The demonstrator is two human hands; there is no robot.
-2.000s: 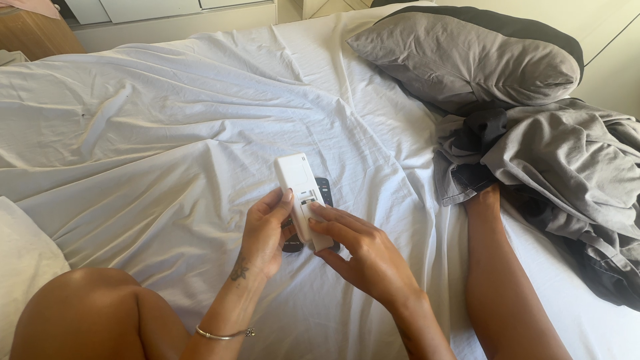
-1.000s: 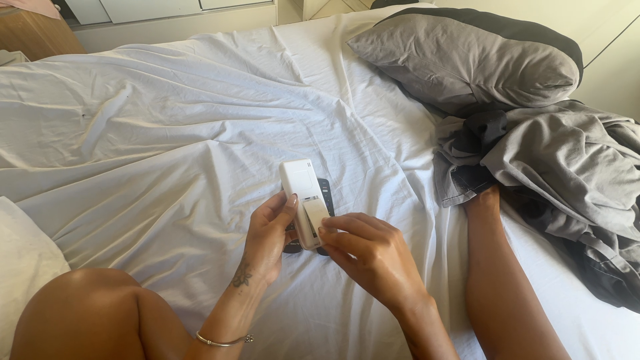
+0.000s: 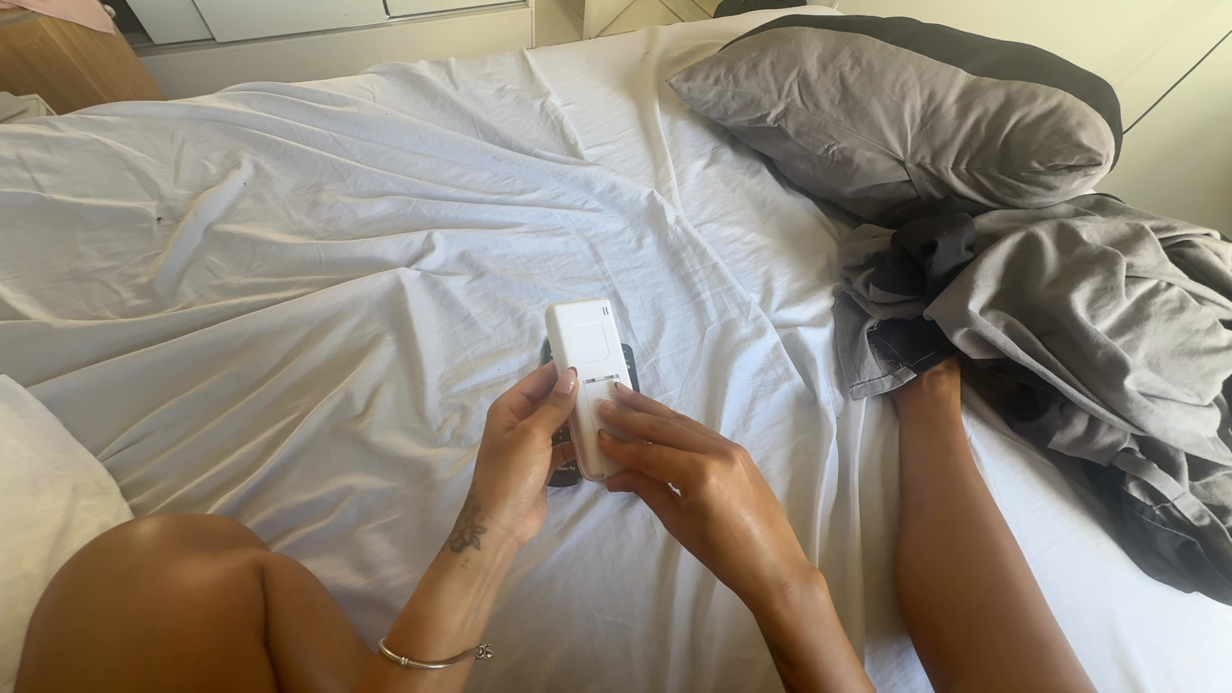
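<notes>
A white remote control (image 3: 587,337) is held above the bed, its back facing up, with the battery cover (image 3: 589,414) over its lower part and a narrow gap along the cover's upper edge. My left hand (image 3: 525,443) grips the remote's left side, thumb on the edge. The fingers of my right hand (image 3: 683,462) lie on the cover and along the right side. Beneath the white remote, a black remote control (image 3: 566,472) with buttons lies on the sheet, largely hidden by the white one and my hands.
A wrinkled white sheet (image 3: 289,289) covers the bed. At the right are a grey and black pillow (image 3: 914,115) and a crumpled grey and black cover (image 3: 1107,318). My bent legs flank my hands. A white pillow (image 3: 48,472) shows at the left edge.
My right hand has moved from the remote's lower right edge onto its back. The battery cover, tilted a second ago, now lies nearly flush.
</notes>
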